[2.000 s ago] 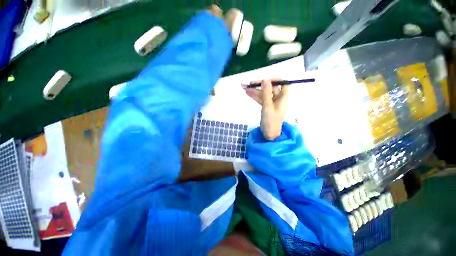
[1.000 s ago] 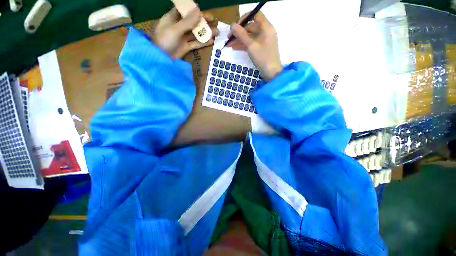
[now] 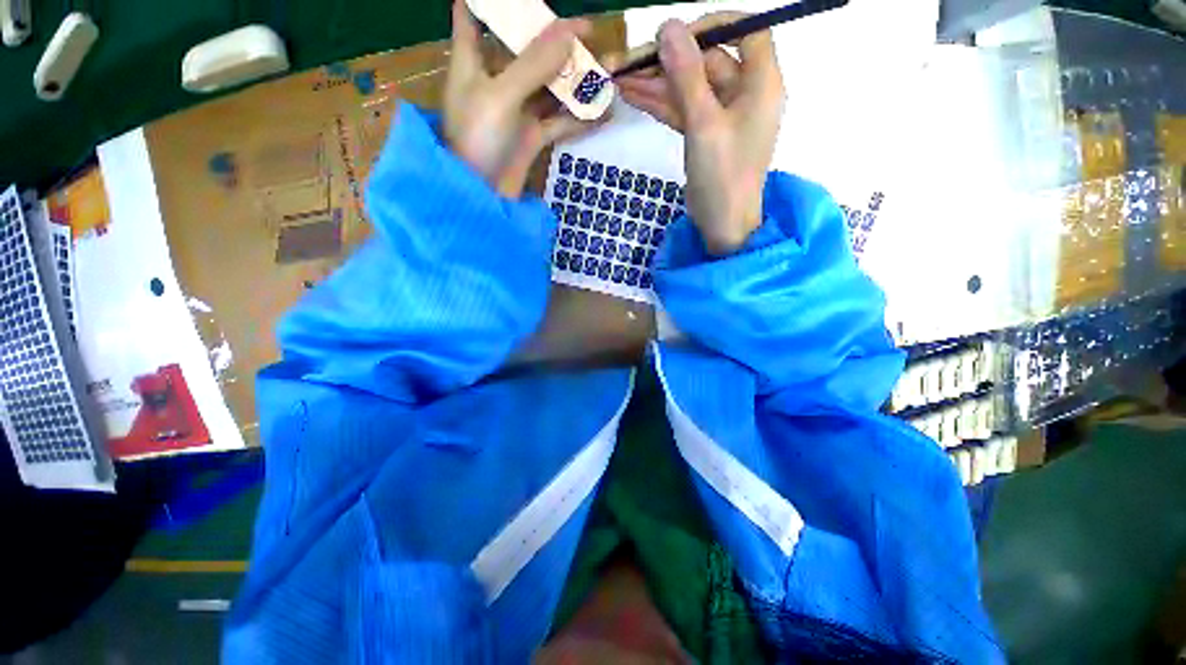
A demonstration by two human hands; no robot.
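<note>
My left hand holds a cream-white plastic housing at the top centre, its rounded end tilted toward the lower right. A small dark sticker is on that end. My right hand holds a dark pen-like tool, its fine tip at the sticker's edge. Whether the tip touches the sticker cannot be told. A white sticker sheet with rows of dark stickers lies below the hands, its right edge near my right sleeve.
Brown cardboard lies left of the sheet, a white board right. Housings stand on the green belt. Spare label sheets and a printed sheet lie left. White parts are lower right, under clear film.
My left hand has come back from the belt with a housing. The tool tip has moved from the sticker sheet up to the housing's end, where a dark sticker now shows.
</note>
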